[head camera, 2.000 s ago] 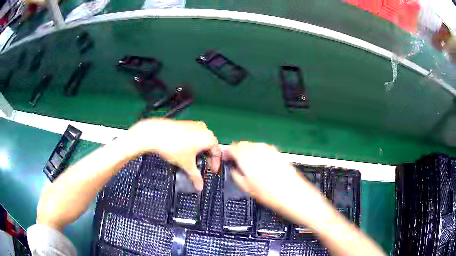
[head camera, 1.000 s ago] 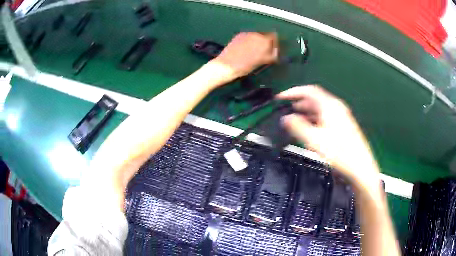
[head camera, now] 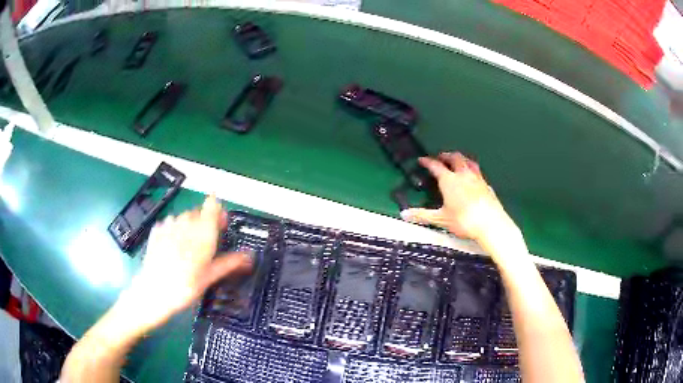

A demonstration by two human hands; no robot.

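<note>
The black tray lies on the green bench; its upper row of pockets holds framed black housings, and the row below shows bare ribbed texture. My left hand is over the tray's upper left end, fingers and thumb apart, over a blurred dark part in the leftmost visible pocket. My right hand is over the conveyor belt, fingers and thumb around a dark housing; whether it is gripped is unclear. This housing touches another housing behind it.
A loose housing lies on the bench left of the tray. Several housings lie on the belt at left, including one nearer the middle. A white rail separates belt and bench. A tray stack stands right. Red material is across the line.
My left hand has moved from over the belt back to the tray's left end. My right hand has let go of the dark item with a white patch, or it is hidden, and reaches over the belt.
</note>
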